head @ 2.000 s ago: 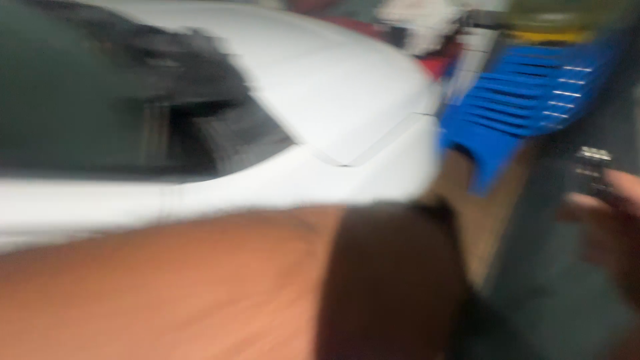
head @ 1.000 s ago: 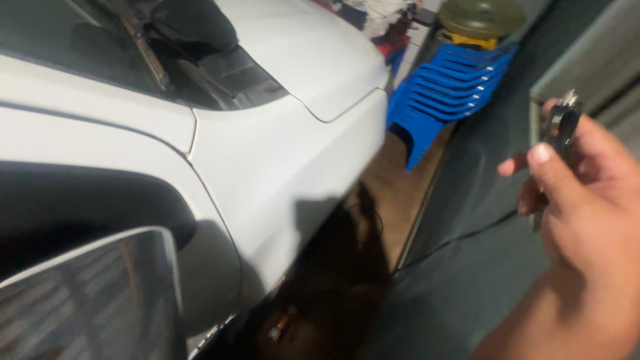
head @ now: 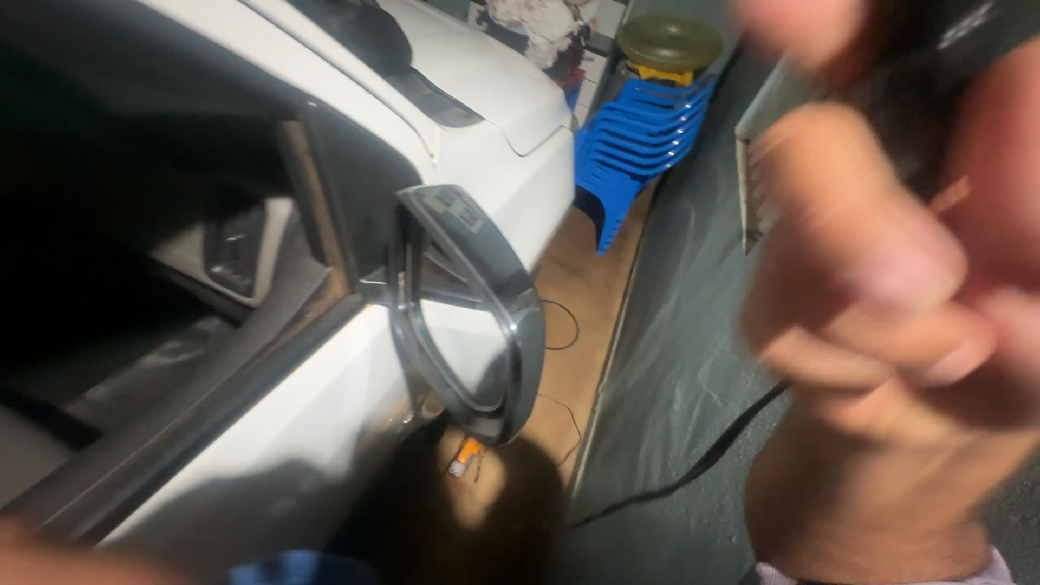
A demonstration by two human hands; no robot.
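My right hand [head: 869, 276] is large and blurred at the right edge, its fingers curled around a dark object [head: 934, 89] that is too blurred to name exactly. A blurred patch of skin at the lower left corner seems to be part of my left arm or hand [head: 65, 556]; its fingers do not show. Left of my right hand, a white car [head: 496, 89] bears a dark side mirror [head: 524, 317] with a chrome-like edge. The car's front side window opening [head: 162, 146] shows the dark cabin and an inner door handle [head: 236, 248].
Stacked blue plastic chairs [head: 642, 134] stand beyond the car, with a round olive-green object [head: 670, 41] on top. A dark green wall [head: 682, 325] runs along the right, crossed by a black cable [head: 699, 471]. An orange object [head: 465, 457] and thin cords lie on the brown floor [head: 569, 357].
The view has shifted back along the car, so the side window now shows. My right hand appears much closer to the camera than one second ago. The forearm across the earliest frame is gone from there.
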